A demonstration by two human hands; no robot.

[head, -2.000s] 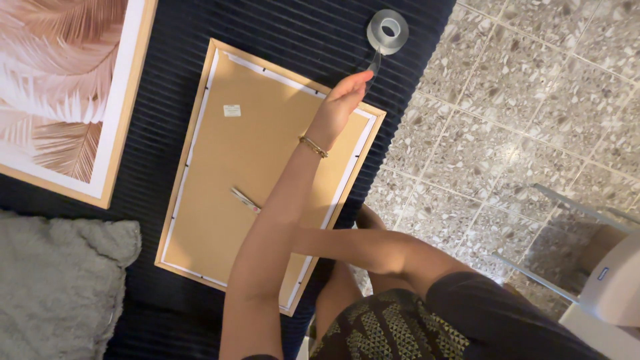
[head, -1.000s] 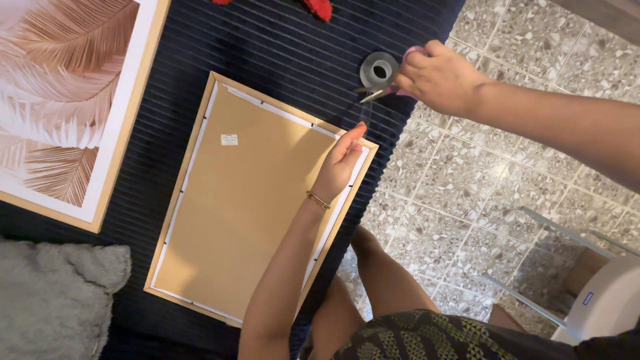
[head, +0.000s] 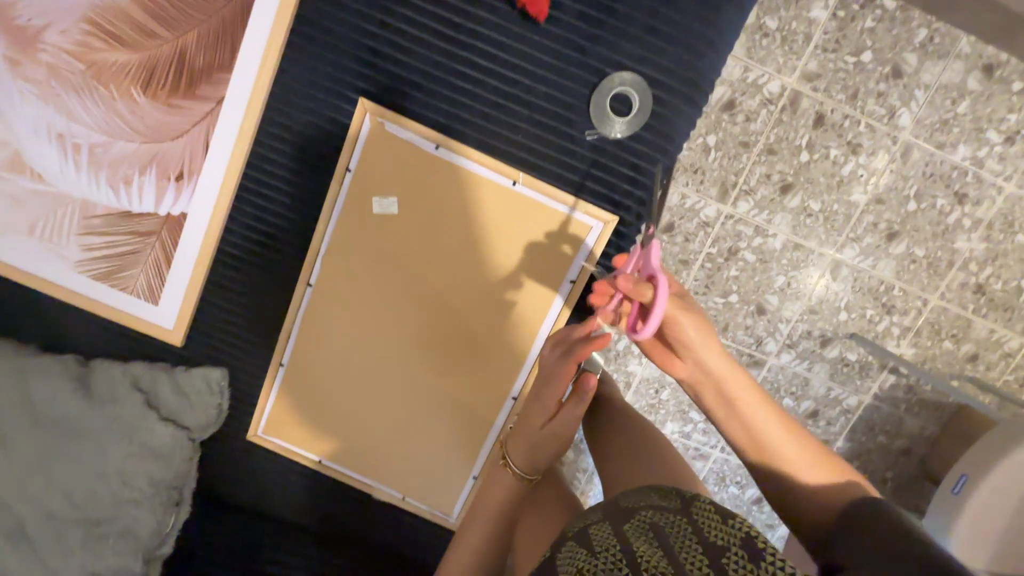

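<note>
A wooden picture frame (head: 416, 320) lies back side up on dark ribbed fabric, its brown backing board held by small dark tabs. Beyond its right corner, my right hand (head: 668, 316) holds pink-handled scissors (head: 654, 280) with the blades pointing away from me. Just below, beside the frame's right edge, my left hand (head: 560, 392) has a piece of clear tape (head: 592, 366) between thumb and fingers. The fingertips of both hands are close together at the tape. A roll of clear double-sided tape (head: 621, 105) lies flat on the fabric above the frame.
Another framed print of pink feathery leaves (head: 136, 144) lies face up at the left. A grey plush cushion (head: 96, 456) is below it. Something red (head: 534, 8) shows at the top edge. Terrazzo floor tiles (head: 864, 176) and a white object (head: 980, 488) are at the right.
My right hand has moved from beside the tape roll toward me with the scissors, and my left hand has drawn back toward me. A pen-like item on the backing two seconds ago no longer shows.
</note>
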